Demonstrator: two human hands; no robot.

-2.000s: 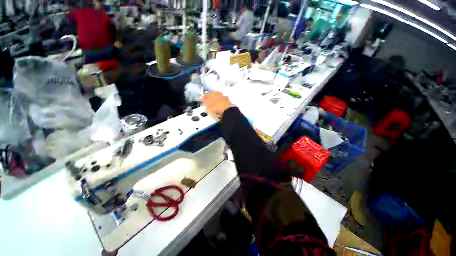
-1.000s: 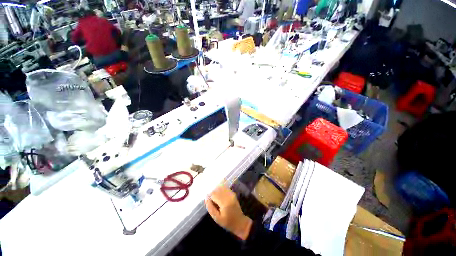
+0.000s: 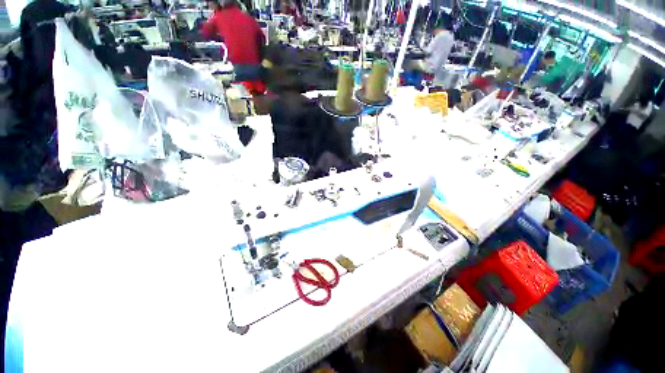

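Note:
Neither of my hands is in the picture. A white sewing machine with a blue stripe and a dark display panel stands on the white sewing table. Scissors with red loop handles lie on the machine bed, their blades pointing toward the needle area. A small brown block lies just right of them. The presser foot and needle area is under the left end of the head, with no fabric that I can make out there.
White stacked pieces and cardboard boxes are at the lower right. A red stool and blue crate stand beyond. Plastic bags and thread cones are behind the machine. A person in red is farther back.
The hand went from the machine head to the table's front edge, then out of view. The view has turned left, so the machine and scissors appear farther right.

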